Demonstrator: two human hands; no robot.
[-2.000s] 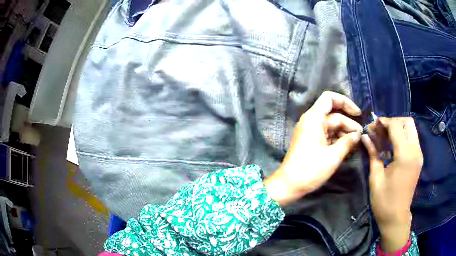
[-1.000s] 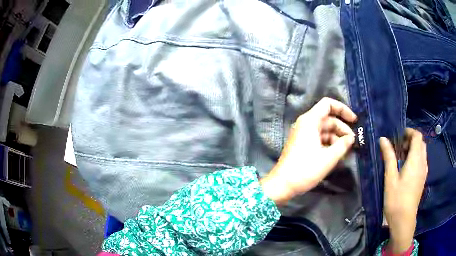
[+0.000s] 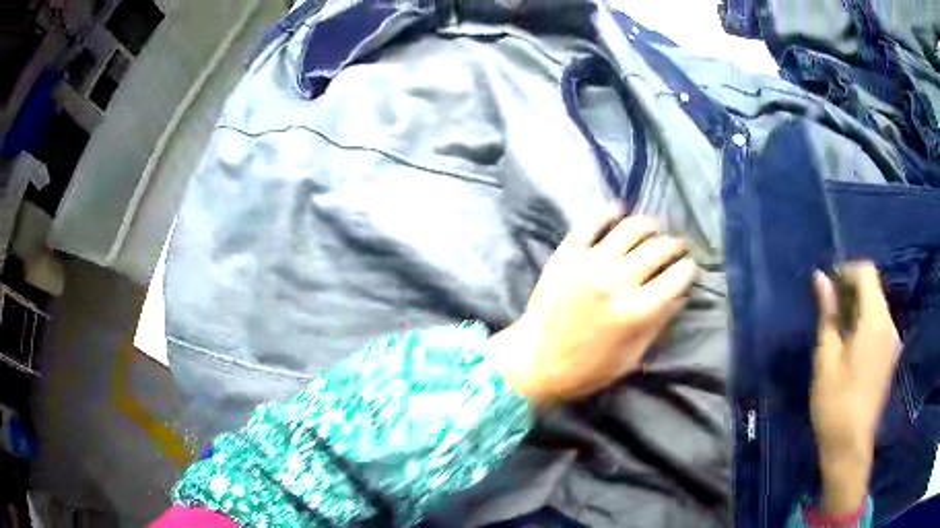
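A large denim garment [image 3: 350, 248] lies spread in front of me, pale grey-blue inside showing. My left hand [image 3: 613, 309] has its fingers curled on bunched cloth just below the dark-edged armhole [image 3: 637, 155]. My right hand [image 3: 853, 356] is blurred over the dark blue side. Something dark shows between its thumb and fingers, but I cannot tell whether it is a tool or cloth. A dark blue band [image 3: 744, 351] with a small pale-lettered label [image 3: 751, 425] runs between my hands. Metal dots, including one button [image 3: 739, 139], line the strip above.
More denim pieces [image 3: 866, 41] lie heaped at the far right. A white table surface [image 3: 711, 46] shows behind the garment. A pale grey trough [image 3: 170, 134] stands at the left, above a floor with a yellow line [image 3: 149, 418].
The garment has shifted and its label now lies lower. The armhole and button strip have come into view. My left hand has moved left from the band onto the pale cloth; my right hand has moved slightly.
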